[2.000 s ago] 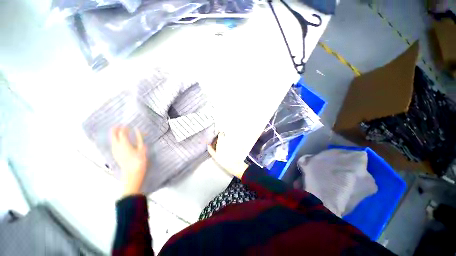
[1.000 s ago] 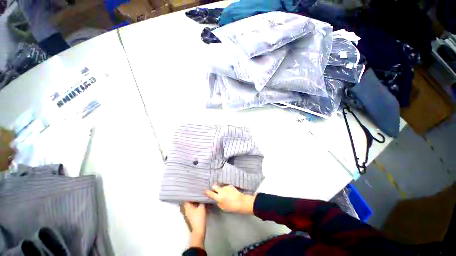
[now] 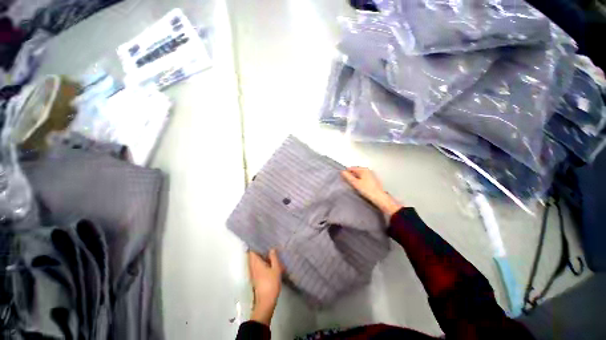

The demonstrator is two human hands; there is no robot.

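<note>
A folded grey striped knit top (image 3: 292,199) lies turned at an angle on the white table, a dark button on its body and its collar opening facing the lower right. My left hand (image 3: 264,279) holds its lower left edge, thumb on top and the other fingers partly hidden. My right hand (image 3: 369,186) holds its upper right edge, with the fingertips at the fabric.
Shiny bagged grey garments (image 3: 458,86) are heaped at the upper right. A black hanger (image 3: 550,259) and a light-blue and white strip (image 3: 500,255) lie at the right. Unpacked grey garments (image 3: 126,199) drape at the left, near a tape roll (image 3: 56,109) and printed polybags (image 3: 163,50).
The folded top has turned so its collar points to the lower right. My right hand has moved from its near edge to its upper right edge. The view has shifted left and closer.
</note>
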